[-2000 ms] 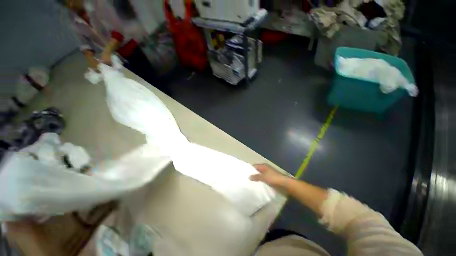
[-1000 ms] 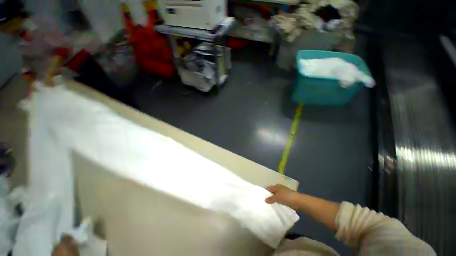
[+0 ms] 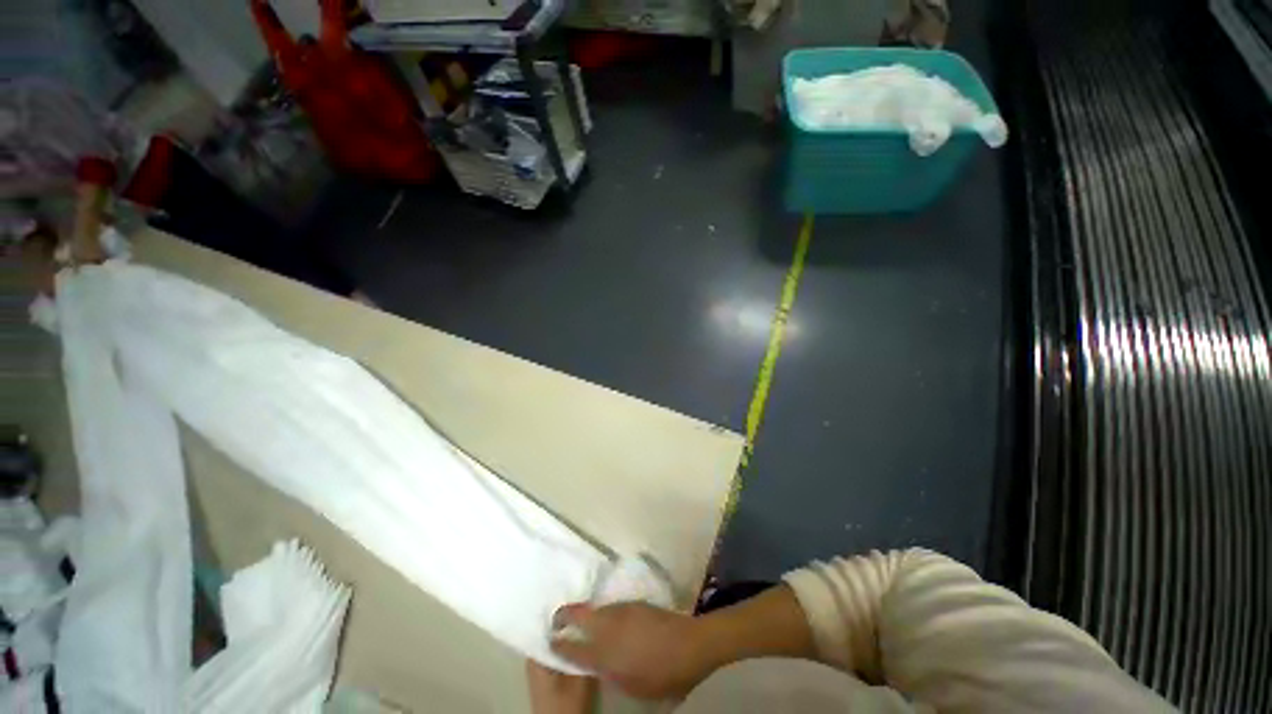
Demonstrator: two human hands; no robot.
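A long length of white cloth [image 3: 363, 460] lies across the table from the far left to the near corner. My right hand [image 3: 635, 647] grips its near end, where the cloth is bunched. My left hand [image 3: 561, 689] shows only in part at the bottom edge, just left of my right hand; the cloth hides its fingers. A second white length hangs down the left side from the same far end, and a pleated white piece [image 3: 279, 628] lies beside it.
A person's hand [image 3: 87, 230] is at the cloth's far end. The beige table [image 3: 628, 467] has its corner before me. Beyond stand a teal tub [image 3: 872, 168] with white cloth, a trolley [image 3: 516, 126] and a red bag [image 3: 356, 105]. Metal rods [image 3: 1172, 335] line the right.
My right hand has drawn in towards me with the cloth end, which is now bunched. My left hand has come from the lower left to beside it. The view has shifted.
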